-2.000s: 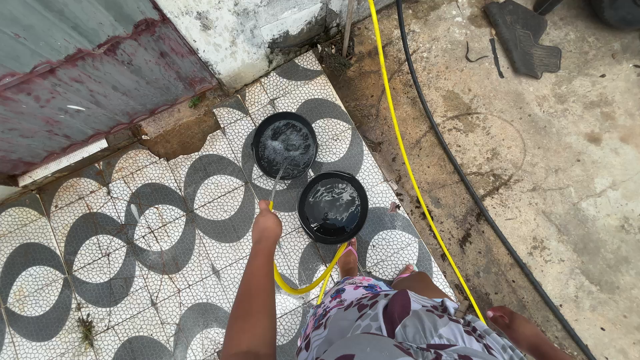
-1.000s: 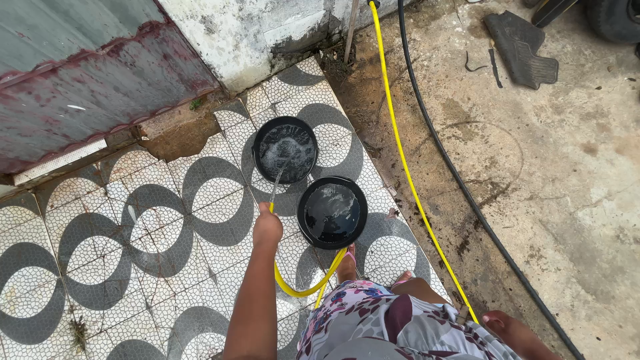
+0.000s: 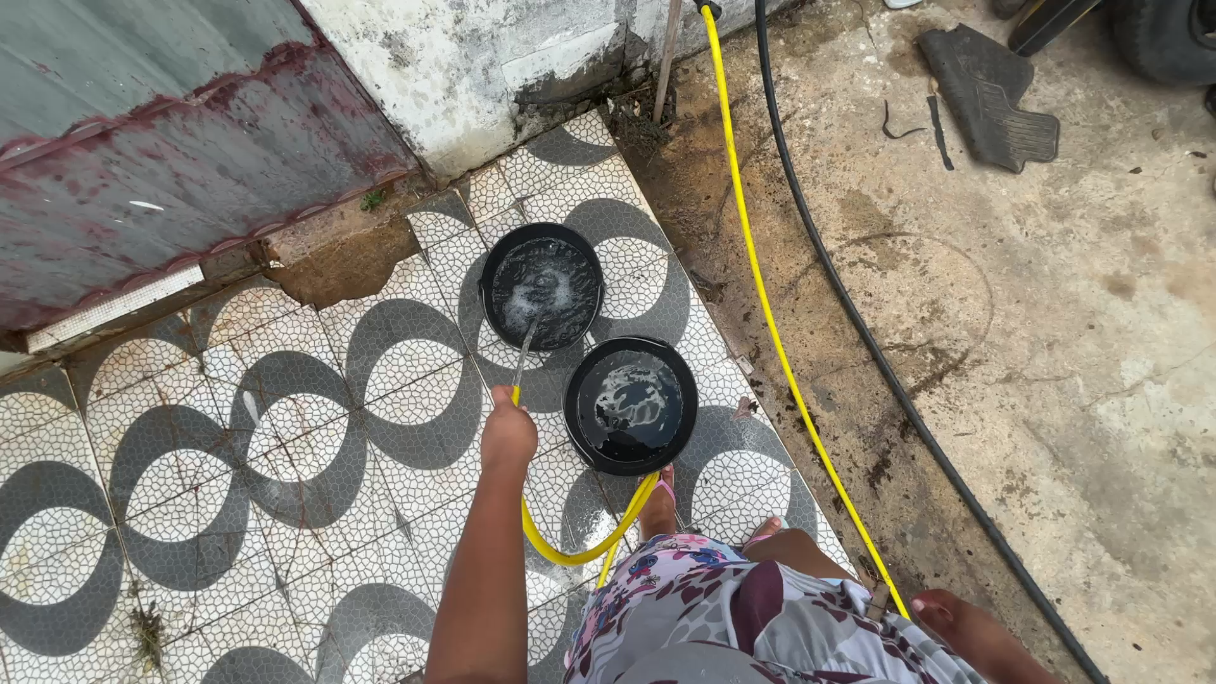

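My left hand (image 3: 508,432) is closed around the end of a yellow hose (image 3: 573,556), and water streams from it into a black bucket (image 3: 542,287) just ahead. The water in that bucket is churned and foamy. Nearer to me stands a second black bucket (image 3: 631,406), filled with water that has light streaks on its surface. The hose curves from my hand back toward my feet. At the lower right, my right hand (image 3: 936,611) is beside my clothing, near another stretch of the yellow hose; its fingers are partly hidden.
Patterned tiles (image 3: 418,375) lie under the buckets, with a broken edge by the metal gate (image 3: 190,152). A black hose (image 3: 860,323) runs over the concrete on the right. A black rubber mat (image 3: 993,100) and a tyre (image 3: 1167,40) are at the upper right.
Water keeps running into the farther bucket, its foam patch shifting. Neither hand has plainly moved.
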